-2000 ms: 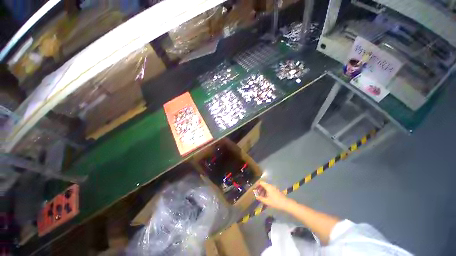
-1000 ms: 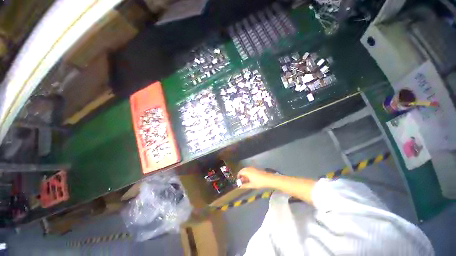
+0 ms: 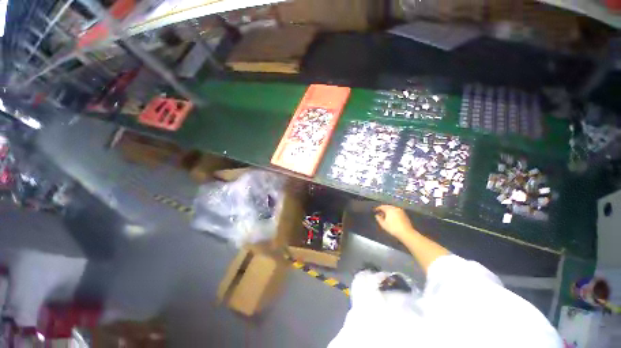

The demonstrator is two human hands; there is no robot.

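My right hand is bare, in front of the bench edge and right of an open carton with dark and red items inside. Its fingers are curled, with a small dark spot at the fingertips; whether it holds anything is unclear. My left hand is out of the picture. On the green bench, small silvery parts lie in a red tray and in clear trays: a dense heap, a mixed heap, a looser heap at the right and a sparse one behind.
A gridded tray stands at the back right. A second red tray is at the left end. Clear plastic sheeting and a brown carton are below the bench edge. Yellow-black tape crosses the floor.
The view has swung left, so the bench things appear further right. My right hand has moved from beside the open carton to the right, nearer the bench edge.
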